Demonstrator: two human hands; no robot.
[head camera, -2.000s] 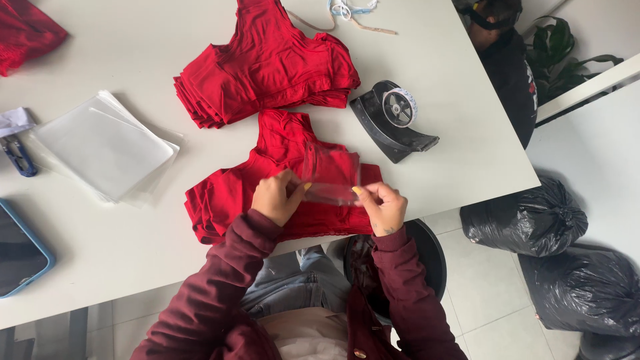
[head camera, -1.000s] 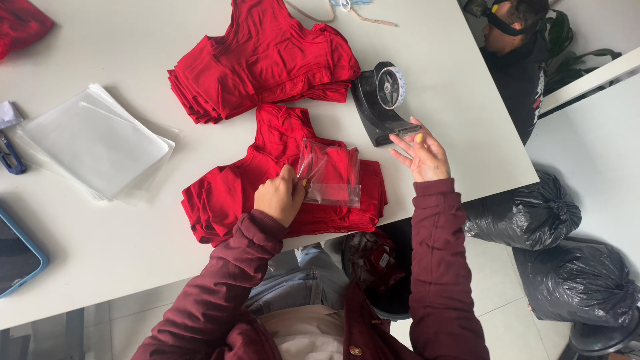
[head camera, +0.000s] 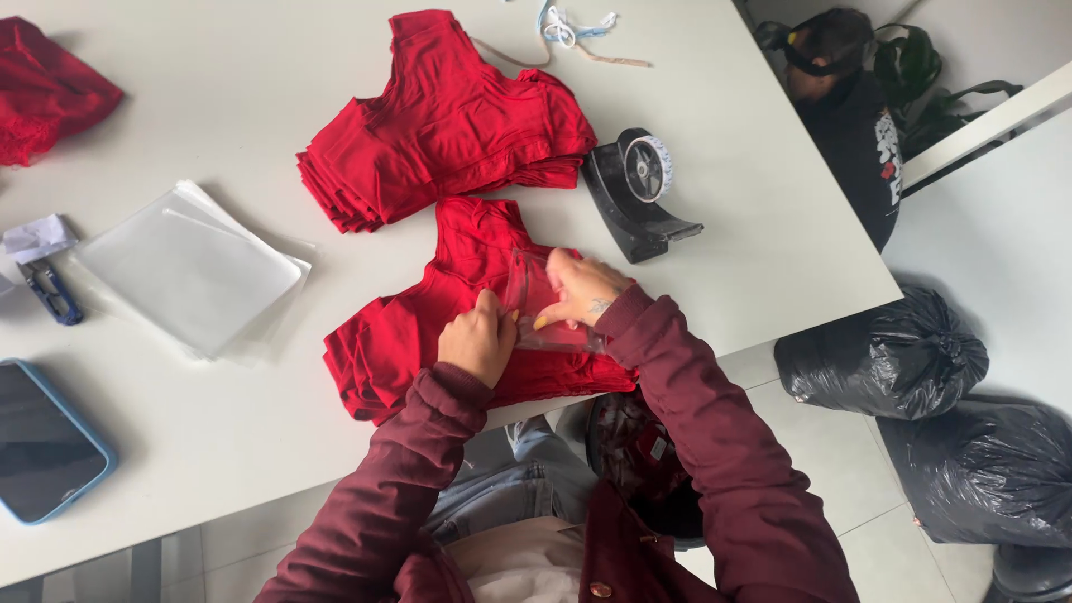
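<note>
A small clear plastic bag (head camera: 536, 289) lies over the lower stack of red garments (head camera: 394, 343). My left hand (head camera: 477, 337) pinches the bag's left edge between thumb and fingers. Over the bag's right part is my right hand (head camera: 579, 291), slightly blurred, its thumb and fingers bent against the plastic; whether it grips anything is unclear. Above lies a second stack of red garments (head camera: 452, 126). A black tape dispenser (head camera: 624, 197) with a roll of tape stands to the right of the stacks. Flat clear bags (head camera: 188, 268) are piled to the left.
At the left are blue thread snips (head camera: 52, 291), a phone in a blue case (head camera: 50, 444) and another red garment (head camera: 50, 92). Cords (head camera: 578, 33) lie at the top. Beyond the table's right edge are a person (head camera: 846, 126) and black garbage bags (head camera: 879, 352). A bin (head camera: 645, 461) stands below.
My right hand has moved from beside the tape dispenser leftward onto the clear bag. My left hand has stayed at the bag's left side.
</note>
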